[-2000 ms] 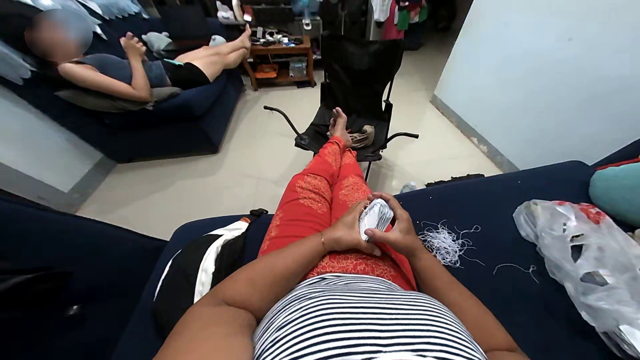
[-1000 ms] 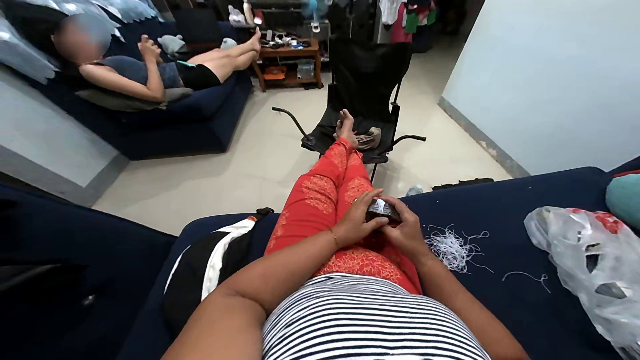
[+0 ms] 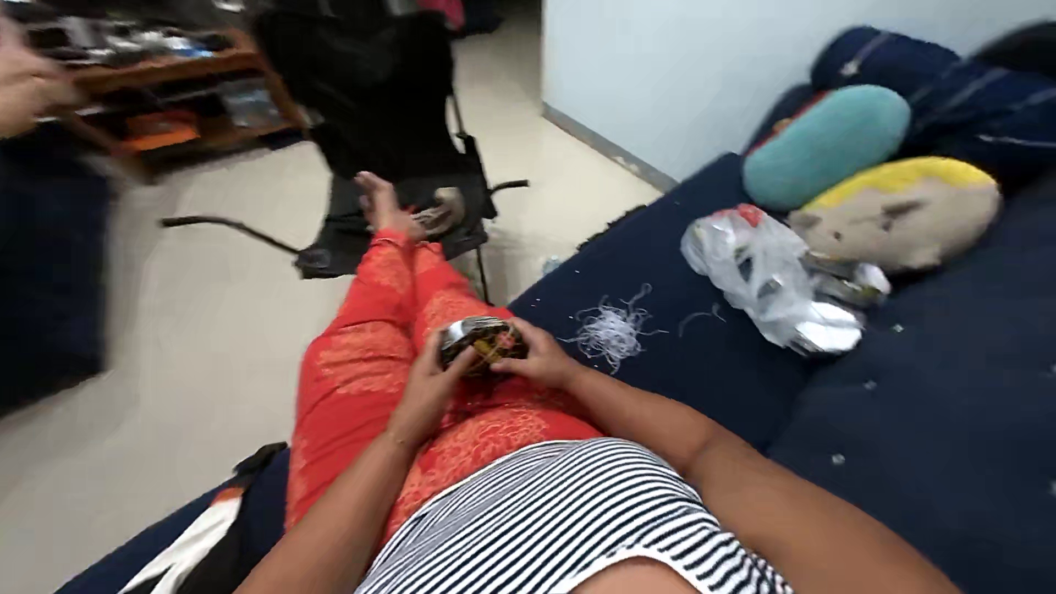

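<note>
A small dark, rounded object (image 3: 484,340) with a pale patch and coloured markings is held over my lap; blur hides exactly what it is. My left hand (image 3: 437,375) grips its left side, the thumb across its lower face. On its right side, my right hand (image 3: 538,356) holds it with thumb and fingers. A loose heap of white thread scraps (image 3: 612,332) lies on the dark blue sofa (image 3: 685,388), just right of my right hand. One separate strand (image 3: 701,317) lies beyond the heap.
Farther right on the sofa are a clear plastic bag (image 3: 763,280), a teal pillow (image 3: 829,148) and a beige and yellow cushion (image 3: 903,214). My feet rest on a black folding chair (image 3: 363,99). A wooden shelf (image 3: 177,70) and part of another person's skin show at the upper left.
The view has swung right. The object between my hands showed a white face two seconds ago; it now shows a dark, patterned one. Both hands stay on it.
</note>
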